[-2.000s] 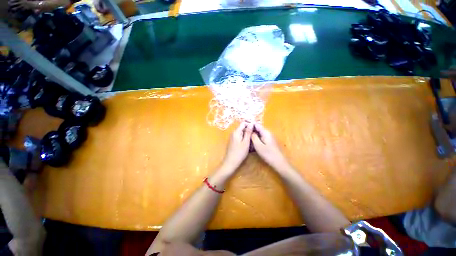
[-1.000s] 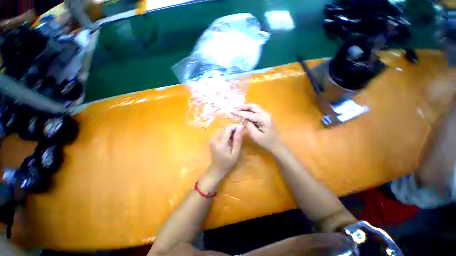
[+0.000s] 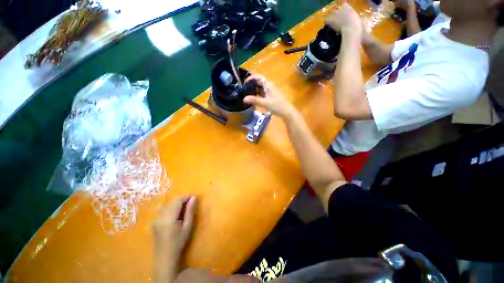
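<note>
A camera unit [image 3: 226, 91] with an open black round housing, grey body and flat black antenna stands at the bench's back edge, with wires rising from it. My right hand [image 3: 266, 98] holds the housing at its right rim, fingers partly hidden against the black part. My left hand [image 3: 174, 226] is low over the bench, thumb and fingers close together; whether a thin lead is between them cannot be seen. A tangle of thin white leads [image 3: 119, 190] lies to its left, spilling from a clear plastic bag [image 3: 105, 119].
A neighbour in a white shirt [image 3: 423, 83] works at right on another camera unit [image 3: 320, 52]. Shiny black parts [image 3: 235, 25] lie on the green belt [image 3: 179, 77]. A bundle of brownish wires [image 3: 66, 30] lies on a white surface at top left.
The view has swung right. My hands, together before, are now apart: my right hand has gone to the camera unit, my left stays near the white tangle.
</note>
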